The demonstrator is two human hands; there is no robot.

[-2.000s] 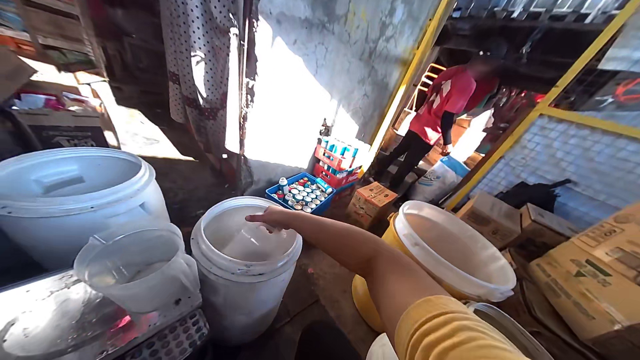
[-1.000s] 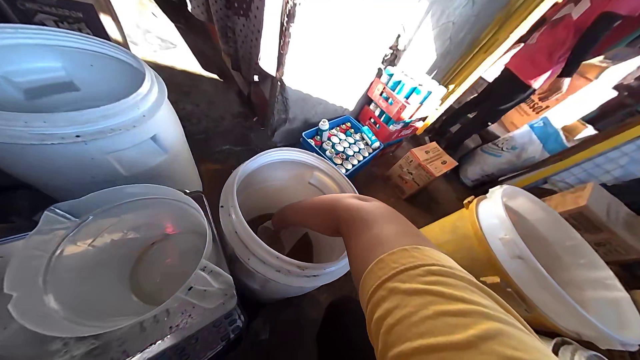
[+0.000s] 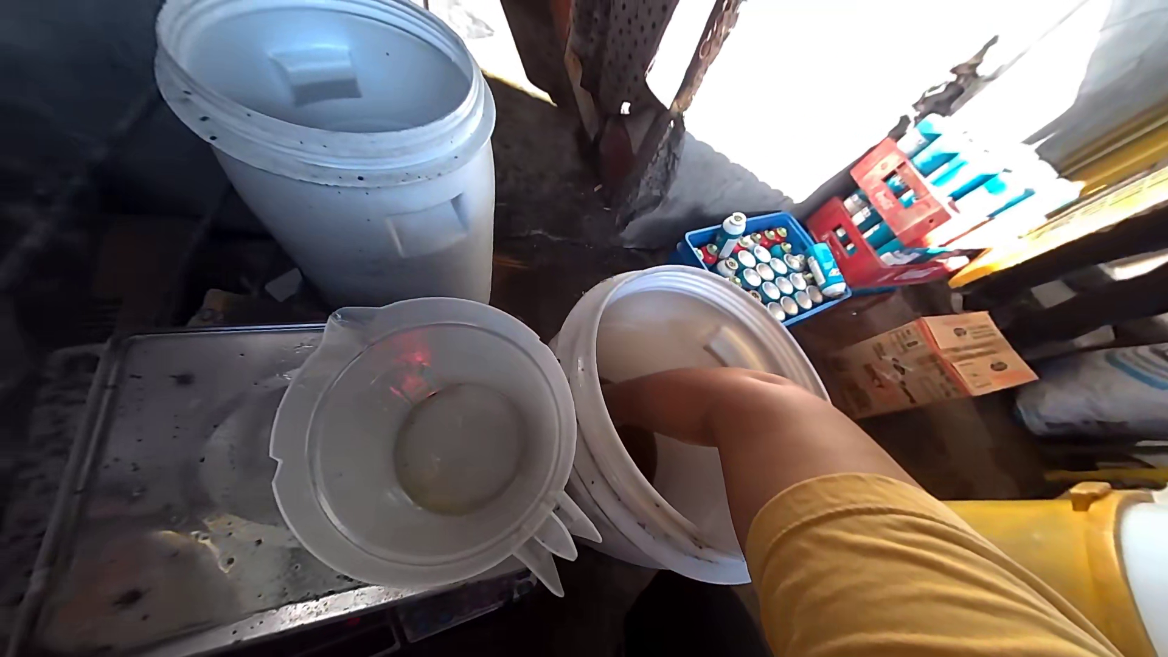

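Note:
My right arm, in a yellow sleeve, reaches down into a white plastic drum (image 3: 584,365) in the middle of the view. The forearm passes over the rim, and my right hand is hidden inside, so what it holds or touches does not show. Left of this drum, a translucent plastic pitcher (image 3: 356,511) with a spout stands on the metal platform (image 3: 164,474) of a scale. A small round patch shows at the pitcher's bottom. My left hand is out of view.
A larger white drum (image 3: 401,210) stands at the upper left. Beyond the middle drum are a blue crate (image 3: 693,239) of cans, red crates (image 3: 899,187) with blue-and-white cans, and a cardboard box (image 3: 958,360). A yellow bucket (image 3: 1031,538) stands at the lower right, near a white sack (image 3: 1095,392).
My right hand was over the drum's rim two seconds ago and has gone down inside, out of sight. The view has shifted closer and turned; the person in red is no longer in view.

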